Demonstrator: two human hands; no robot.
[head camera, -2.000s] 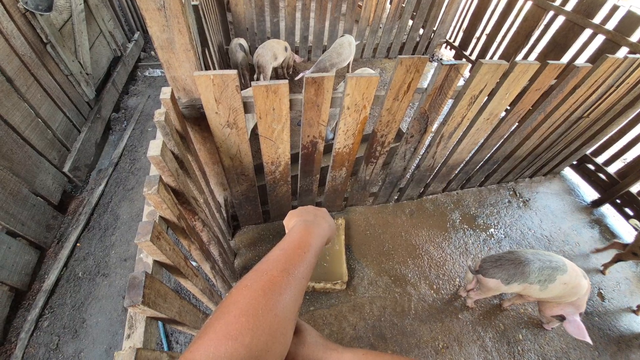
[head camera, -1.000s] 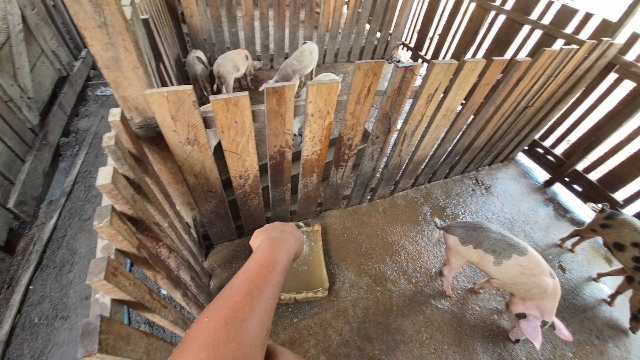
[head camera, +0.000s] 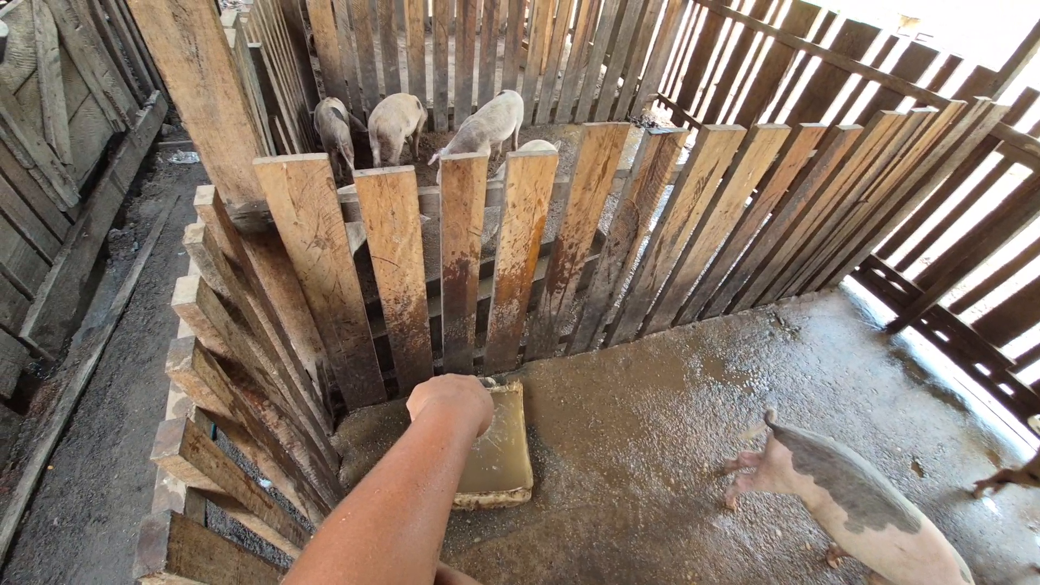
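Note:
My left hand (head camera: 452, 404) is closed in a fist, back of the hand up, above the near left part of a shallow rectangular trough (head camera: 526, 463). A small pale object (head camera: 487, 381) shows at its finger side, mostly hidden by the hand. Thin streaks and splashes of water show below the fist, over the murky water (head camera: 496, 455) in the trough. The trough stands on the wet floor by the corner of a wooden slat fence (head camera: 394, 268). A bit of skin from my other arm shows at the bottom edge; my right hand is out of view.
A pink and grey pig (head camera: 853, 487) stands at the lower right, with part of another at the right edge. Several pigs (head camera: 487, 122) are in the pen beyond the fence. Slats (head camera: 219, 471) run down the left, beside a dirt walkway (head camera: 89, 390). The concrete floor (head camera: 634, 439) is wet.
My left hand stays over the trough. Splashes now show in the trough water. The pink and grey pig has turned and moved about the floor. The view has shifted.

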